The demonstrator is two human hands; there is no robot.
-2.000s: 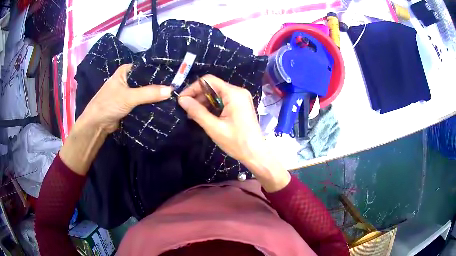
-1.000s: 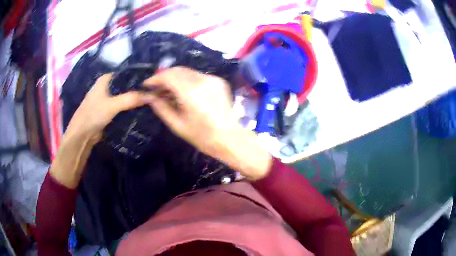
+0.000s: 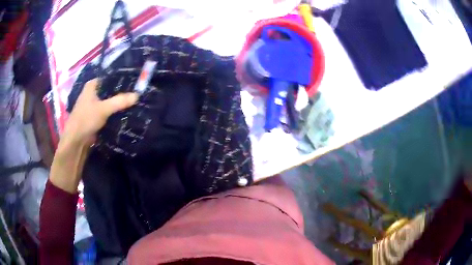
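The black checked tweed garment (image 3: 225, 124) lies on the white table and hangs over its front edge, partly against the pink apron. A small white label with a red mark (image 3: 145, 76) sits on the checked cloth near the top. My left hand (image 3: 98, 111) grips the garment's left side, its thumb tip just below the label. My right hand is out of the picture; only a blurred dark red sleeve (image 3: 440, 227) shows at the lower right edge. No needle or thread can be made out.
A red bowl (image 3: 320, 64) with a blue plastic tool (image 3: 287, 57) stands right of the garment. A grey-green cloth scrap (image 3: 318, 121) lies below it. Folded black cloth (image 3: 380, 44) lies at the right. A woven straw-coloured thing (image 3: 398, 240) is at the lower right.
My right hand has left the label area and gone out past the right edge. My left hand still holds the garment. The view has shifted, so the table things sit further left.
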